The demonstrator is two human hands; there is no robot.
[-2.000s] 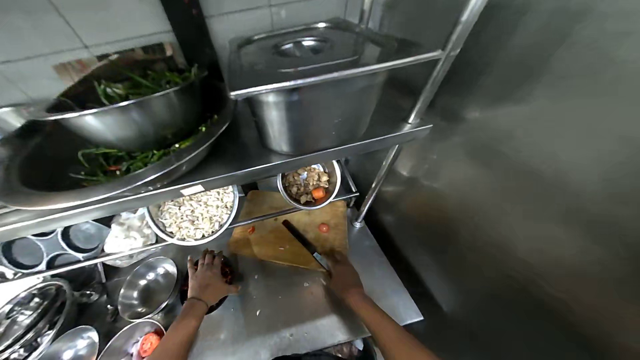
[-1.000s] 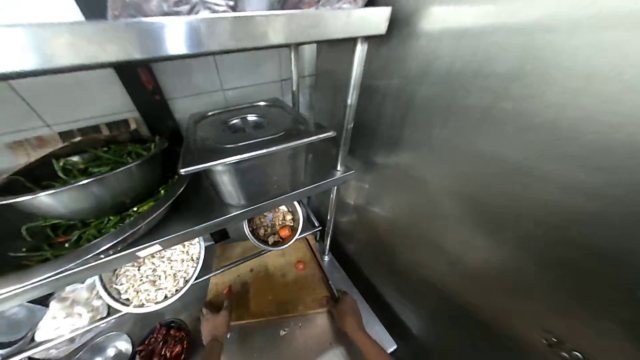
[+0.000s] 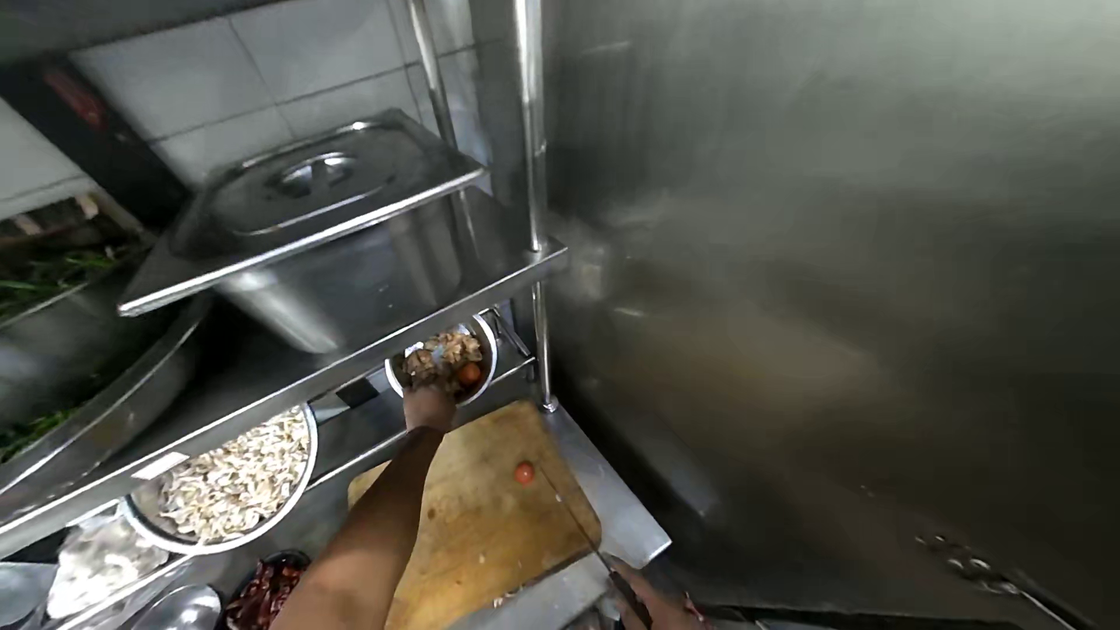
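My left hand (image 3: 430, 404) reaches into a metal bowl (image 3: 490, 350) of brown food pieces with an orange-red round piece among them; its fingers blend into the contents. In my right hand (image 3: 656, 604), at the bottom edge, is the dark handle of a kitchen knife (image 3: 577, 525), its blade pointing up-left over the right side of a wooden cutting board (image 3: 490, 516). A small red piece, seemingly tomato (image 3: 524, 472), lies on the board near the knife tip.
Above the bowl, a steel shelf (image 3: 394, 337) carries a lidded steel food pan (image 3: 341, 262) and bowls of green vegetables (image 3: 52, 284). A bowl of pale chopped pieces (image 3: 241, 481) and dried red chillies (image 3: 262, 595) are at left. A metal wall (image 3: 787, 306) rises at right.
My left hand has moved from the lower left edge of the board up to the bowl of brown pieces. My right hand still has the knife. The view has shifted.
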